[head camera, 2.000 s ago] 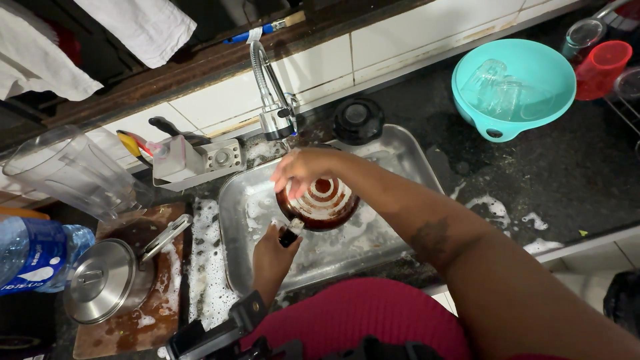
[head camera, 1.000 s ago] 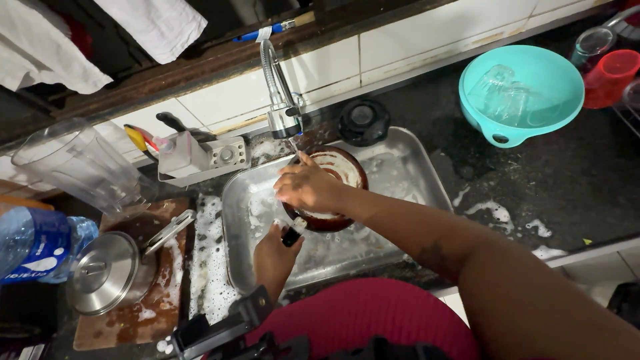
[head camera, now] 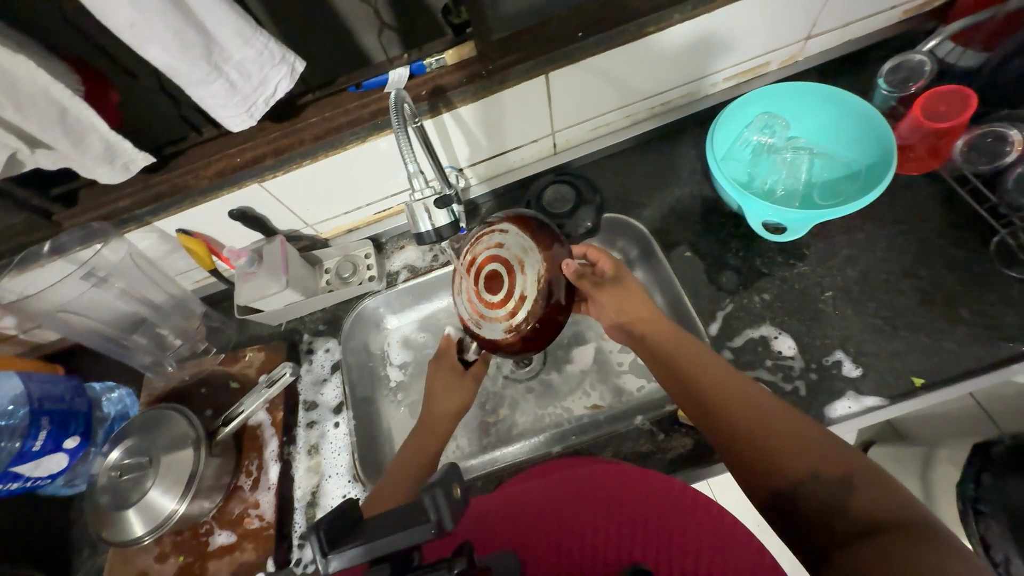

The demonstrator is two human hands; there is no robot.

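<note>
A dark red frying pan is tilted over the stainless steel sink, its ringed metal underside facing me. My left hand grips its short black handle at the lower left. At the right edge of the pan, my right hand holds the rim between thumb and fingers. The faucet head is just above the pan's upper left, and thin water seems to run down onto the pan. Soap suds and water lie on the sink bottom.
Right: a turquoise bowl with glasses and a red cup. Behind the sink sits a black lid. Left: a sponge caddy, a clear blender jar, a lidded steel pot on a wooden board, and a water bottle.
The pan has been raised from low in the sink and tilted under the faucet. My right hand has moved from over the pan's underside to its right edge. My left hand keeps the handle.
</note>
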